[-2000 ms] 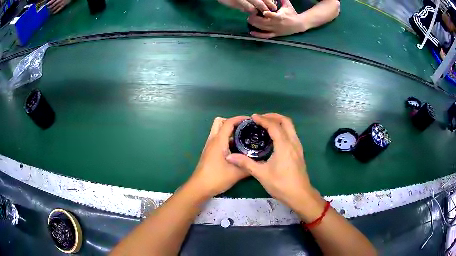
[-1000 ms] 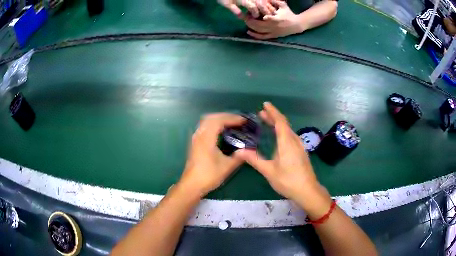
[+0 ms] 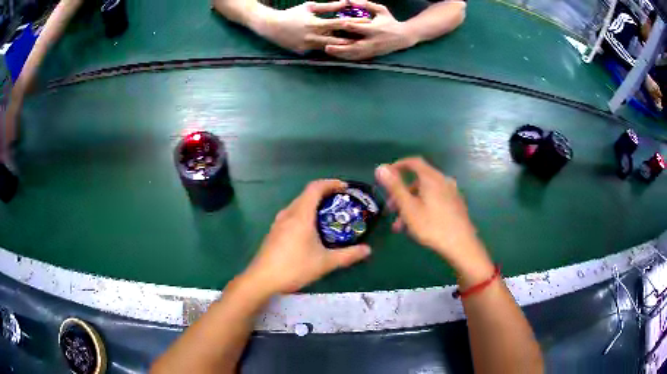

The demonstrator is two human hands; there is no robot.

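My left hand (image 3: 296,237) holds a black cylindrical speaker body (image 3: 345,220) over the belt. Its open end faces up and shows a blue-white circuit board with green and red bits. A black-rimmed end cap (image 3: 363,196) lies against the body's upper right side, partly hidden. My right hand (image 3: 428,204) is just right of the body and cap, slightly blurred, with fingers bent and apart and nothing visible in it. Another black speaker unit (image 3: 208,179) stands on the belt to the left, with a red light glowing at its top.
The green belt has a worn white metal edge (image 3: 110,288). A tan-rimmed dish (image 3: 82,347) sits on the near grey bench. Black units and a cap (image 3: 526,142) lie to the right. A co-worker's hands (image 3: 329,29) hold a purple-lit unit opposite. Another arm (image 3: 36,58) reaches in at far left.
The earlier unit is out of my hands; a red-lit unit now stands at left. My left hand has taken hold of an open body with its board showing. The units at right have shifted left.
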